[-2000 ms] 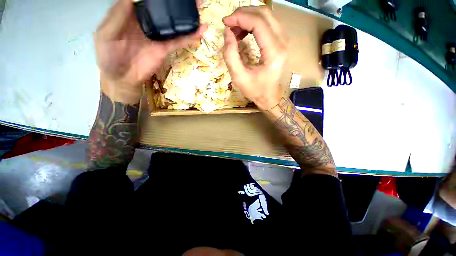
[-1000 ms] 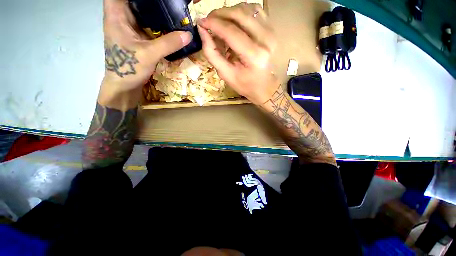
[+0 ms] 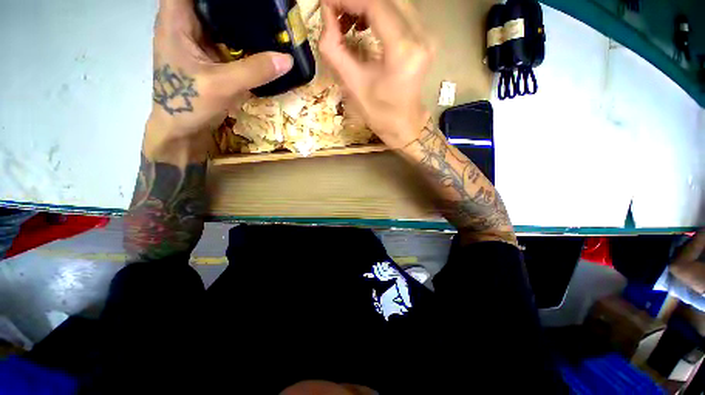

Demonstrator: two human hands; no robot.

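Note:
My left hand [image 3: 205, 81] holds a glossy black product unit [image 3: 251, 38] at the top edge, with the thumb on its near corner. A beige paper band [image 3: 297, 25] and small yellow-orange marks show on the unit's right side. My right hand [image 3: 383, 69] is raised just right of the unit, thumb and fingers curled close together; its fingertips are near the top edge, and I cannot tell whether they hold anything. Below both hands lies an open tray [image 3: 309, 156] heaped with small pale tabs [image 3: 290, 123].
Banded black units [image 3: 514, 38] with cord loops stand right of the tray. A loose tab [image 3: 447, 93] and a smartphone [image 3: 468, 127] lie on the cardboard sheet [image 3: 325, 193] and bench. A green conveyor [image 3: 657, 38] curves at upper right. A person's arm [image 3: 688, 266] shows at the right edge.
The beige band now shows on the held unit's side, where it did not a second ago. Two seconds ago the unit was turned differently. My right hand has moved up and slightly right.

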